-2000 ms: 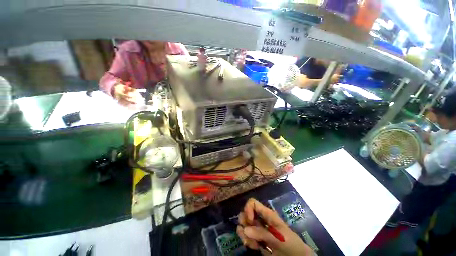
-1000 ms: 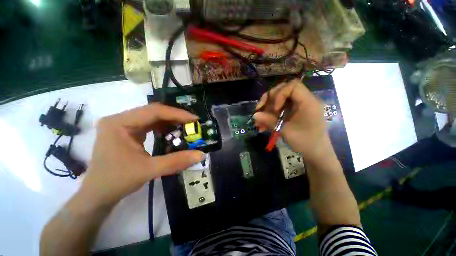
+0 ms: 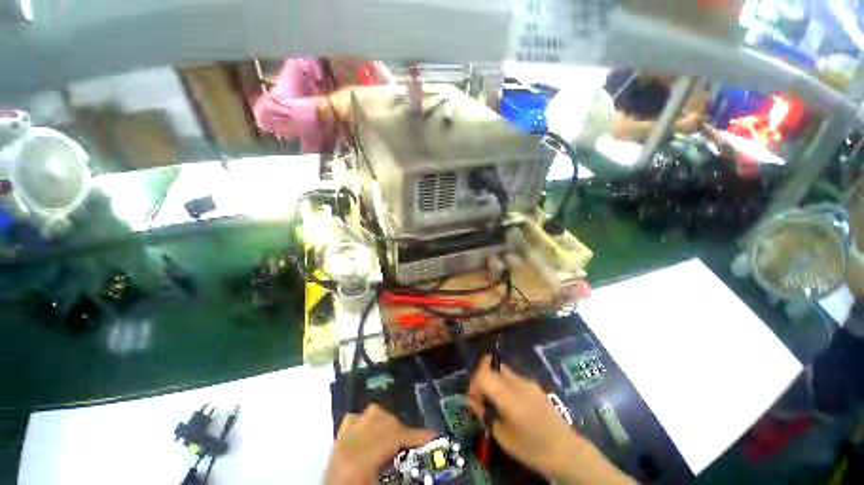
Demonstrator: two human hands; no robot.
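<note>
My left hand (image 3: 371, 443) holds an open adapter circuit board (image 3: 431, 460) with a yellow transformer at the bottom edge of the picture. My right hand (image 3: 521, 417), right of it, grips a slim red-handled probe or pen (image 3: 486, 443), its dark tip pointing up and away. Both hands are over the black test panel (image 3: 654, 445). Small green boards in clear cases are set in the panel, one (image 3: 459, 413) between my hands and one (image 3: 583, 368) farther right. The held board's lower edge is cut off.
A power adapter with cord (image 3: 204, 434) lies on the left white sheet (image 3: 76, 440). Another white sheet (image 3: 696, 350) lies right of the panel. A beige instrument box (image 3: 455, 142) stands behind, with red leads (image 3: 426, 301) before it. A person's pink sleeve (image 3: 289, 104) shows beyond.
The view has tilted up from the panel to the bench and instruments. My left hand still holds the board, now lower in the picture. My right hand has moved closer to it.
</note>
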